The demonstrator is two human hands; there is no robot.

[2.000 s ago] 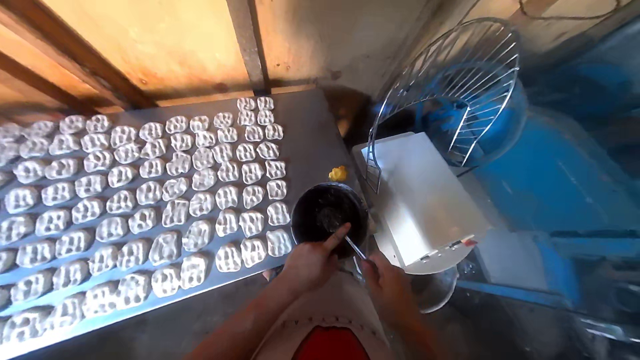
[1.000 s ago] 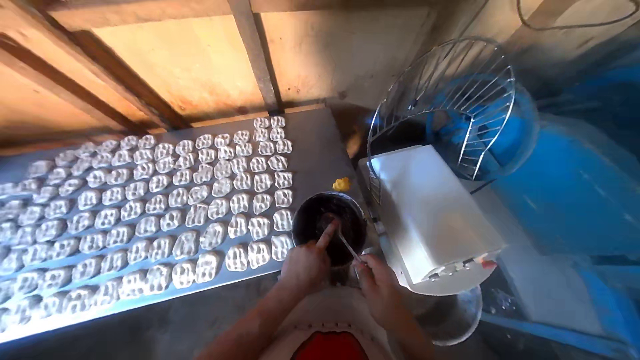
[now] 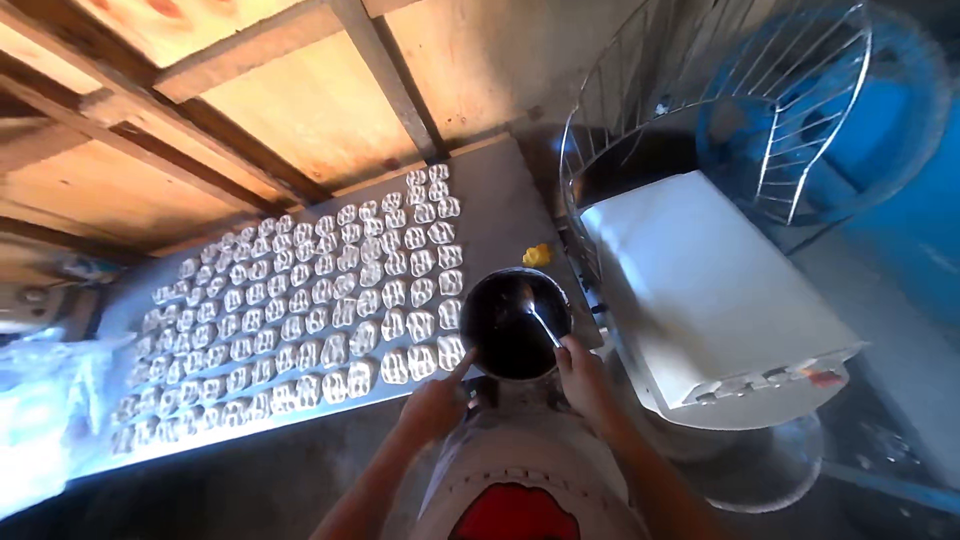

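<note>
A round dark pot (image 3: 504,341) sits at the table's near right edge, its inside dark. My right hand (image 3: 583,373) grips the handle of a metal spoon (image 3: 541,322), whose bowl is inside the pot. At the pot's near left rim is my left hand (image 3: 439,401), one finger stretched toward the rim; whether it grips the rim is not clear. Left of the pot, many pale, flattened, ridged dough-like pieces (image 3: 421,324) lie in rows on the metal-topped table (image 3: 491,199). Just beyond the pot lies a small crumpled yellow thing (image 3: 536,256).
A white box-shaped appliance (image 3: 720,277) stands right of the table. Behind it are a wire guard (image 3: 806,142) and a round blue tub (image 3: 892,112). Below the appliance is a transparent round container (image 3: 772,469). A wooden-framed wall (image 3: 315,97) runs behind the table; bright plastic lies far left.
My left hand has moved from over the pot's inside to its near left rim. The spoon's bowl now shows plainly inside the pot. The view has shifted, showing more of the table's left end.
</note>
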